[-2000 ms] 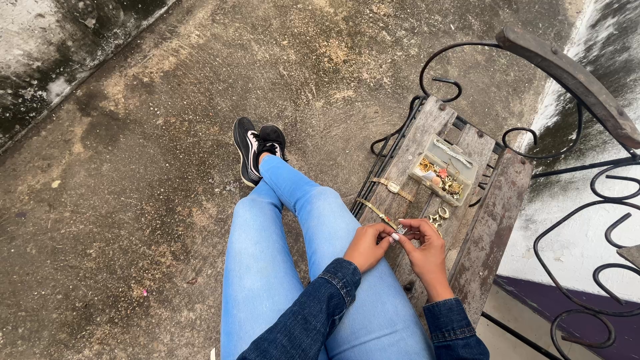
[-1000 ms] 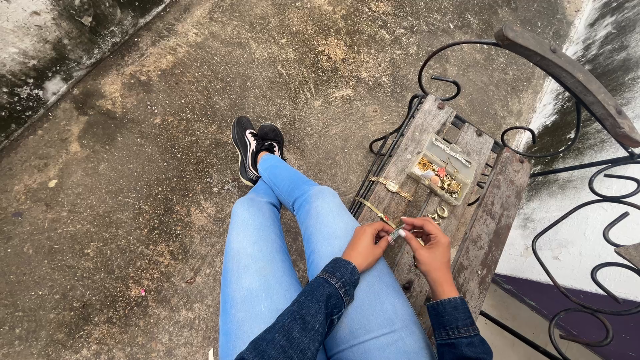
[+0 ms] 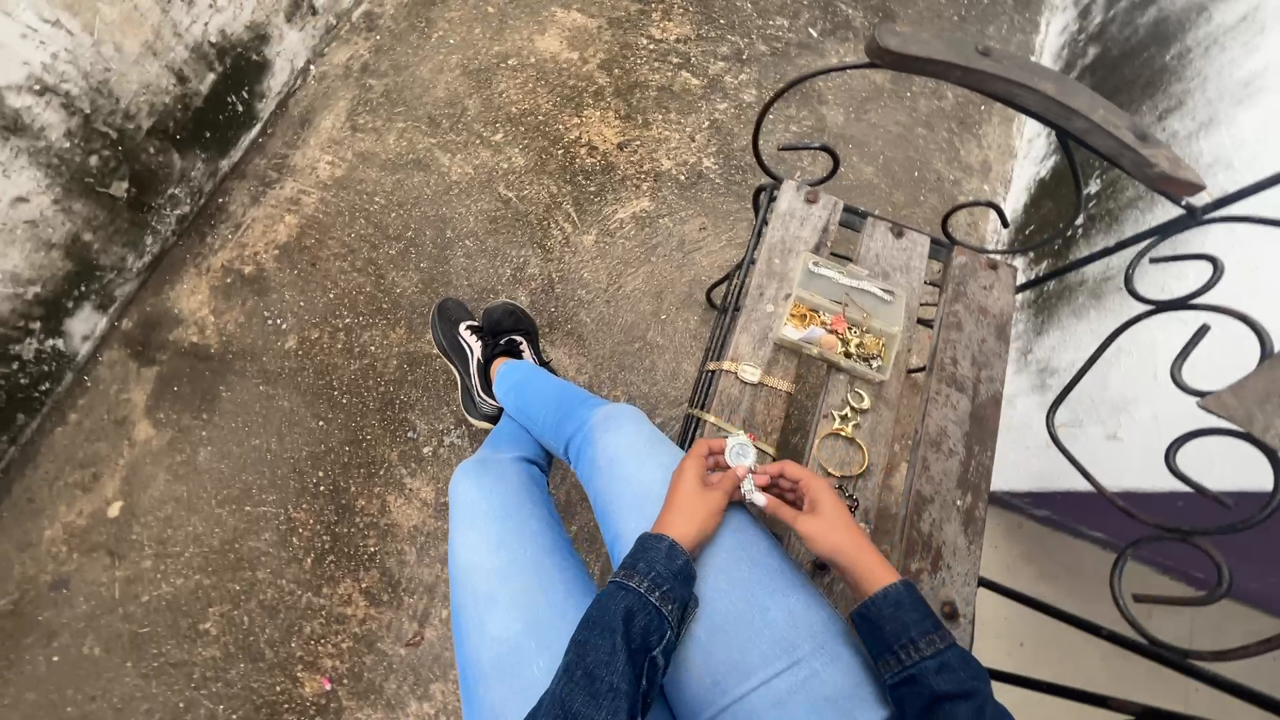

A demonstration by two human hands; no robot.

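A silver-coloured wristwatch [image 3: 741,452] with a round pale dial is held between my hands, above my thigh and the bench edge. My left hand [image 3: 697,492] grips it beside the dial. The fingertips of my right hand [image 3: 812,508] pinch its metal band. Just beyond, a thin gold-coloured band [image 3: 732,430] lies across the slats, partly hidden by my fingers. Farther up lies a gold-coloured wristwatch [image 3: 749,373]. To the right are a gold-coloured ring-shaped piece [image 3: 841,453], a star-shaped piece [image 3: 845,420] and a small crescent-like piece [image 3: 858,399].
An open clear plastic box [image 3: 847,369] of mixed jewellery rests on the wooden bench [image 3: 965,400]; a silver-coloured bracelet [image 3: 850,280] lies in its lid. A dark beaded-looking item [image 3: 847,497] is beside my right hand. Curled black metalwork [image 3: 1060,400] borders the bench.
The silver-coloured watch's dial now faces up in plain sight between my hands; earlier my fingers largely covered it. The box and the pieces on the bench have stayed in place.
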